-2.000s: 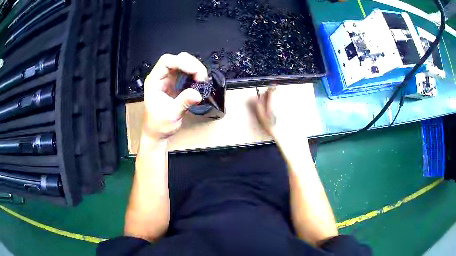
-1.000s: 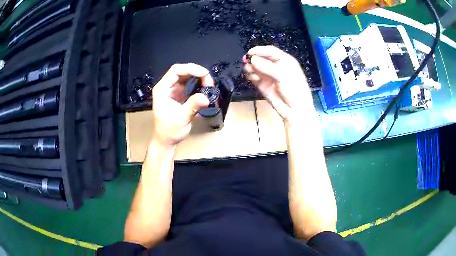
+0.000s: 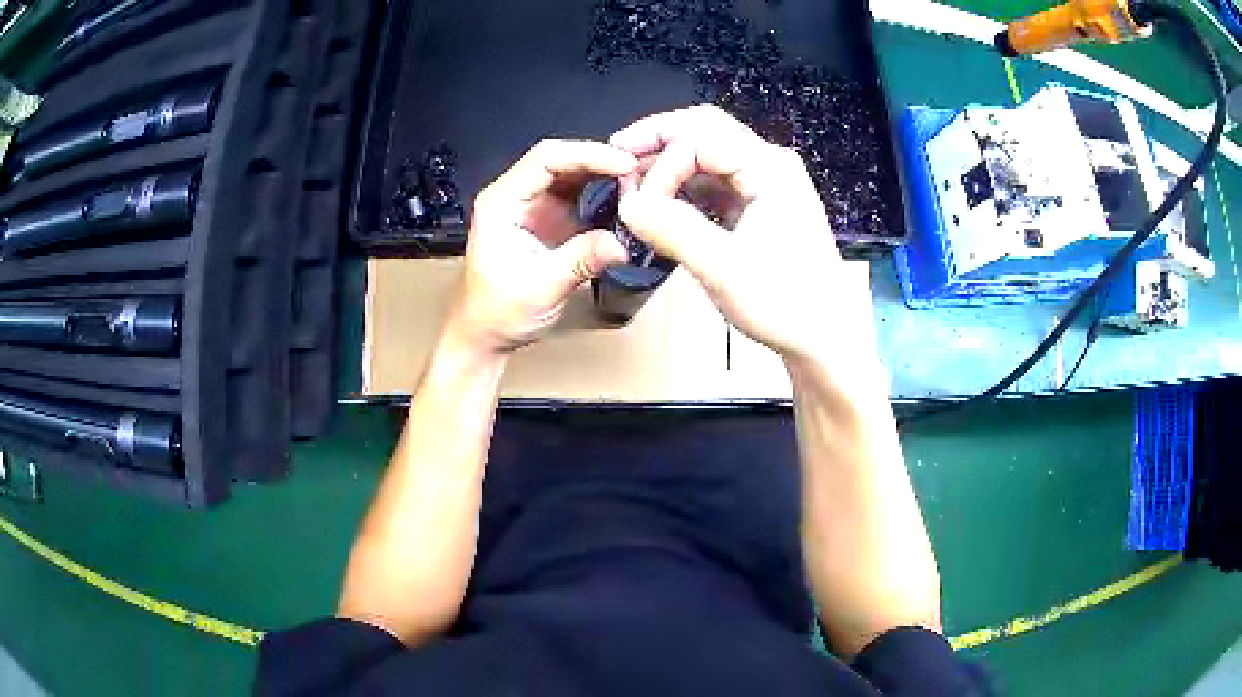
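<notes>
My left hand (image 3: 524,252) holds a black tubular housing (image 3: 629,293) over the tan cardboard work pad (image 3: 463,334). The dark mouth of the housing faces up towards me. My right hand (image 3: 729,225) is at the housing, its thumb and fingertips pinched together over the mouth and touching it. Any small part between the right fingertips is hidden. The parts tray (image 3: 463,95) lies behind my hands, with a scattered pile of small loose black parts (image 3: 804,116) on its right side. A few larger black subparts (image 3: 425,188) lie at its near left corner.
Foam rack trays (image 3: 259,272) at left hold several black housings (image 3: 102,327). At right, a white-grey screw feeder (image 3: 1015,177) sits on a blue plastic tray (image 3: 933,279). An orange electric screwdriver (image 3: 1076,27) is at top right. A black cable (image 3: 1090,289) curves down the right side.
My right hand went from the cardboard to the tray, where its fingertips pinched a small dark part, then moved left onto the housing. My left hand kept its hold. More of the orange screwdriver shows.
</notes>
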